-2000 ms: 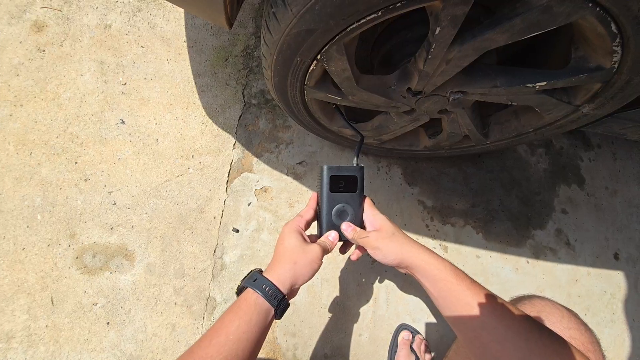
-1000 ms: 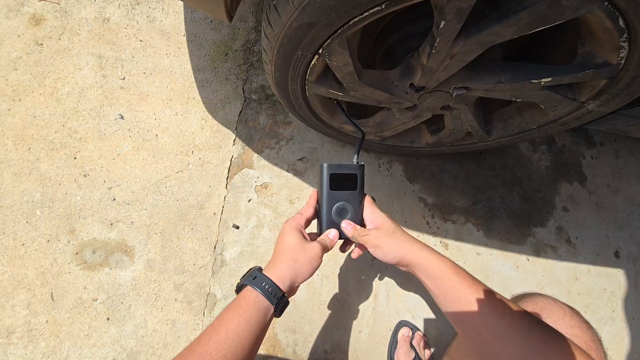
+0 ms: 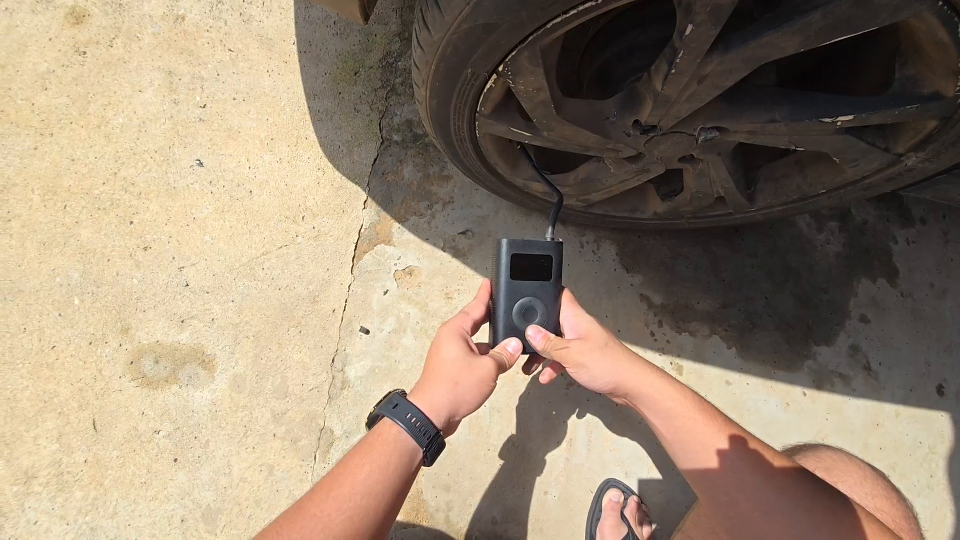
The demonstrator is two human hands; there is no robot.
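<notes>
A black portable tire inflator [image 3: 526, 296] with a dark display and a round button pad is held upright between both hands. My left hand [image 3: 465, 364] grips its left side and lower corner, thumb on the front. On the other side, my right hand [image 3: 581, 349] clasps it, with the thumb at the lower edge of the button pad. From the inflator's top right, a short black air hose [image 3: 556, 201] runs up to the rim of the car wheel [image 3: 675, 142]. Its far end is hidden in shadow behind the rim edge.
The tire [image 3: 457, 97] stands on cracked concrete ground [image 3: 187, 262], which has a dark stain [image 3: 757, 292] below the wheel. A foot in a black flip-flop [image 3: 596, 510] is at the bottom. Part of the car body [image 3: 345, 7] shows at the top.
The inflator's display showed a faint mark two seconds ago and looks dark now. Both hands keep their hold on it.
</notes>
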